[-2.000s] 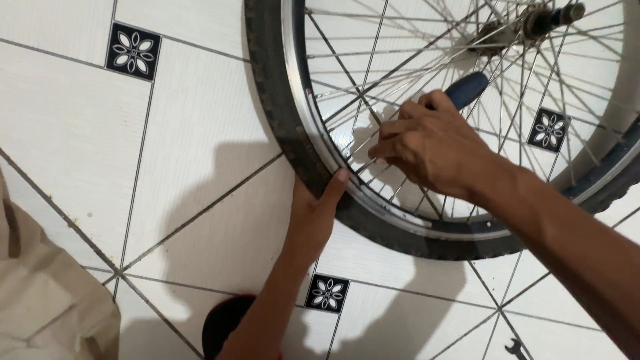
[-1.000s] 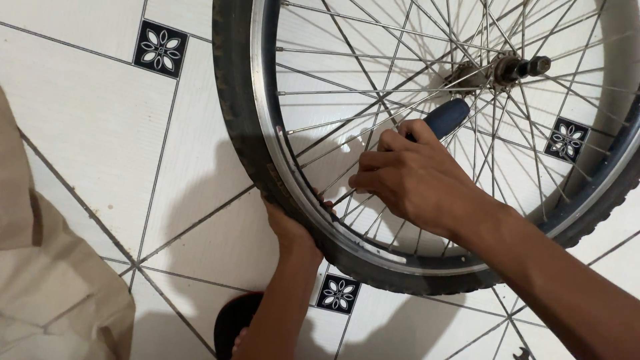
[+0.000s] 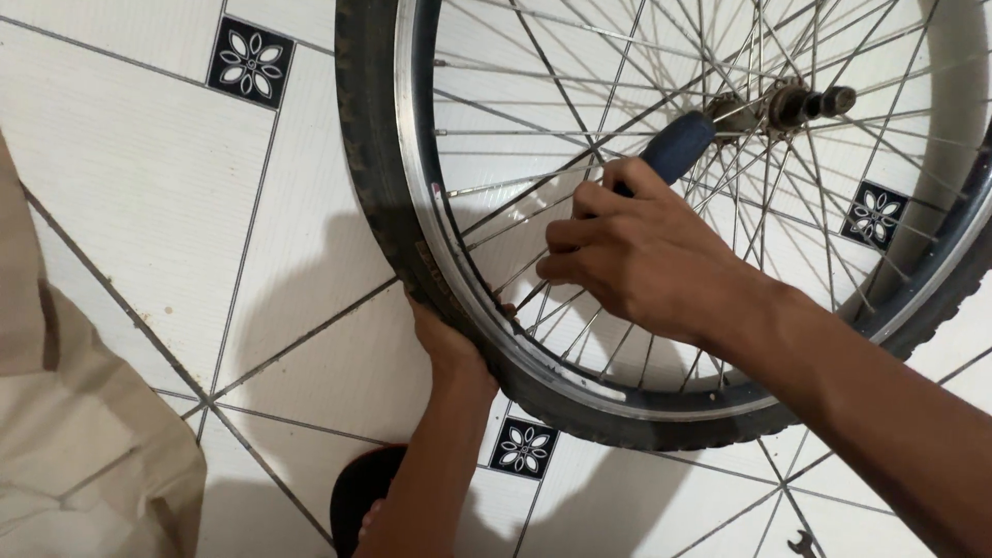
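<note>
A bicycle wheel with a black knobby tyre [image 3: 372, 178], a silver and black rim [image 3: 418, 132], metal spokes and a greasy hub [image 3: 783, 108] fills the centre and right. My right hand [image 3: 635, 240] is closed around a tool with a dark blue handle [image 3: 678, 147], its thin shaft pointing down-left to the inner side of the rim. My left hand [image 3: 449, 341] supports the tyre from outside at the lower left; some fingertips show at the rim near the tool's tip, the rest are hidden behind the tyre.
White floor tiles [image 3: 139, 163] with black flower insets lie beneath the wheel. Beige cloth [image 3: 85, 418] is at the lower left. Dark footwear [image 3: 364, 488] with toes showing sits beside my left forearm. An open-ended spanner [image 3: 802, 544] lies at the bottom right edge.
My left thumb, on top of the rim two seconds ago, is no longer there; that hand now reaches around the tyre's outer side. My right hand keeps hold of the blue-handled tool. The view has shifted somewhat.
</note>
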